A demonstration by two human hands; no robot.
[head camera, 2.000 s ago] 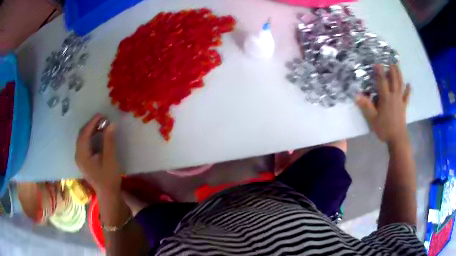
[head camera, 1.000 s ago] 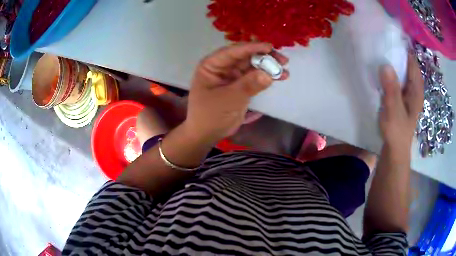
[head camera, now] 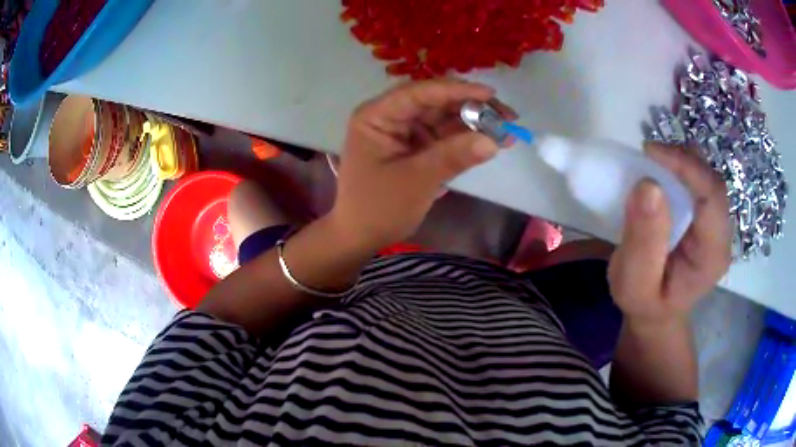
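Note:
My left hand (head camera: 406,161) holds a shiny silver setting (head camera: 483,120) between thumb and fingers above the table's near edge. My right hand (head camera: 672,236) is closed around a white glue bottle (head camera: 615,179), tilted so that its blue nozzle (head camera: 518,132) points left at the setting. The nozzle tip is at the setting; whether it touches cannot be told. The heap of red stones (head camera: 454,35) lies beyond my left hand. The heap of silver settings (head camera: 733,140) lies beyond and to the right of my right hand.
A pink basin (head camera: 772,63) with silver pieces is at the far right. A blue basin (head camera: 28,65) with dark red contents is at the far left. Below the table are stacked baskets (head camera: 74,144), a yellow object (head camera: 163,148) and a red basin (head camera: 170,253). Blue plastic (head camera: 759,384) is at the lower right.
The view has shifted. My left hand has risen from the table with the setting. My right hand has left the silver heap, taken hold of the glue bottle and brought its nozzle to the setting.

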